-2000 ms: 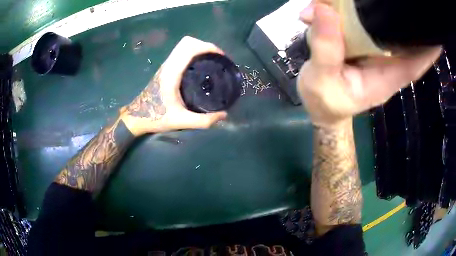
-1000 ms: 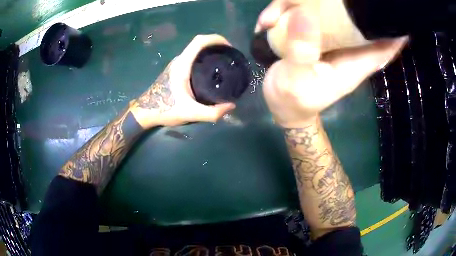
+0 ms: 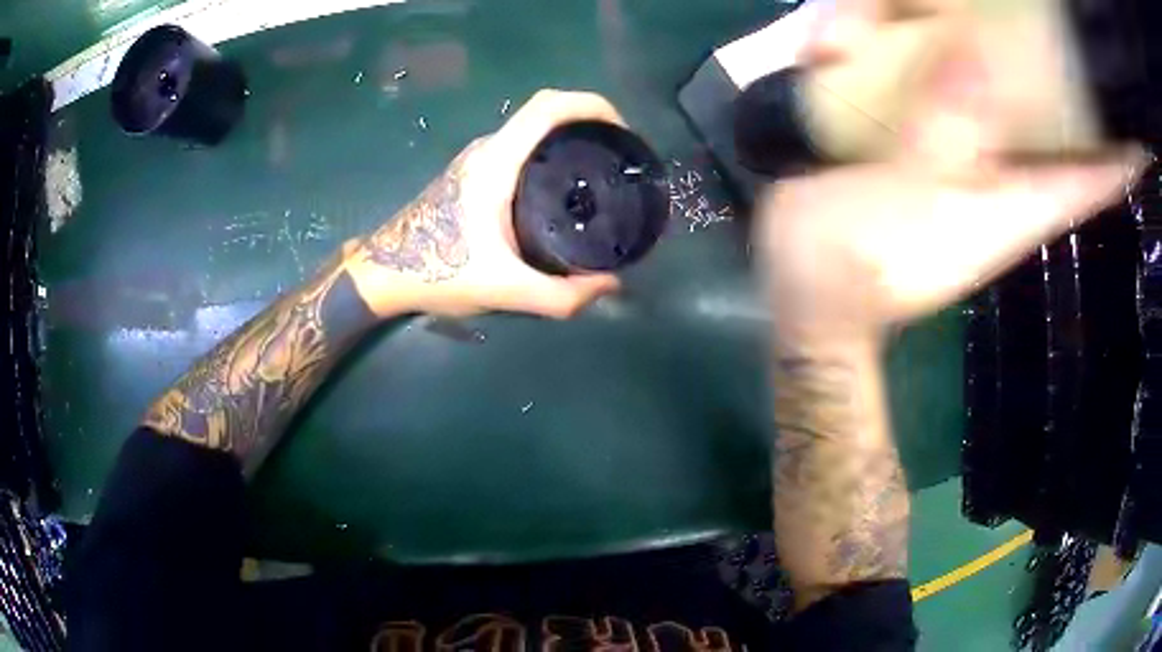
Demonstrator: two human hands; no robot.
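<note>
A round black cylindrical housing (image 3: 591, 199) stands end face up, showing a centre hole and small holes. My left hand (image 3: 510, 242) is closed around its left side, bare, with fingers behind and thumb in front. My right hand (image 3: 879, 229) is blurred at the upper right, shut on the electric screwdriver (image 3: 1007, 77), which has a cream grip and black body. The screwdriver's dark nose lies to the right of the housing, apart from it, in front of the screw feeder (image 3: 761, 57), which is partly hidden.
Another black housing (image 3: 179, 87) lies on its side at the upper left of the green bench (image 3: 510, 459). Tiny screws (image 3: 695, 198) are scattered right of the held housing, with more elsewhere. Black tray stacks (image 3: 1045, 369) stand at the right, others at the left edge.
Over the last second, my right hand and the screwdriver have moved right, away from the held housing, uncovering part of the feeder. My left hand still holds the housing.
</note>
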